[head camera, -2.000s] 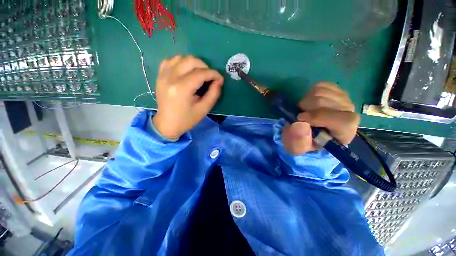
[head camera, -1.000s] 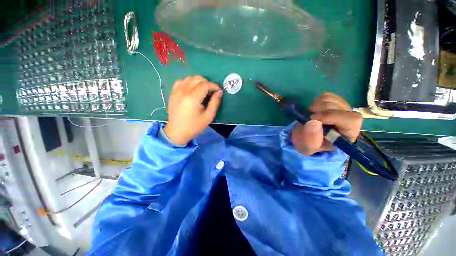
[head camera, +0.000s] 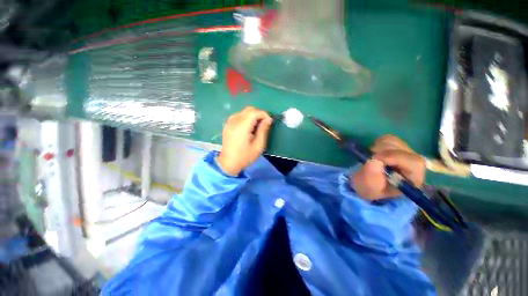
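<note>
The frame is blurred. My right hand (head camera: 393, 167) is closed around the dark blue handle of the soldering iron (head camera: 354, 149). Its dark tip points up-left and ends just right of the white round fixture (head camera: 292, 118), apart from it. My left hand (head camera: 248, 139) is left of the fixture with thumb and forefinger pinched together. Something small and dark shows between the fingertips and the fixture; what it is cannot be told. Details on the white disc are too blurred to see.
The translucent hood (head camera: 307, 72) is beyond the fixture. Red lead wires (head camera: 238, 82) and the solder coil (head camera: 207, 65) lie beyond my left hand. Blister trays (head camera: 139, 87) are at left. The metal tray (head camera: 450, 115) is at right. More trays (head camera: 502, 263) are stacked at lower right.
Since two seconds ago the iron's tip has come off the disc to its right. The view has swung, shifting the bench rightward and down and showing more of its far side. Both hands keep similar poses.
</note>
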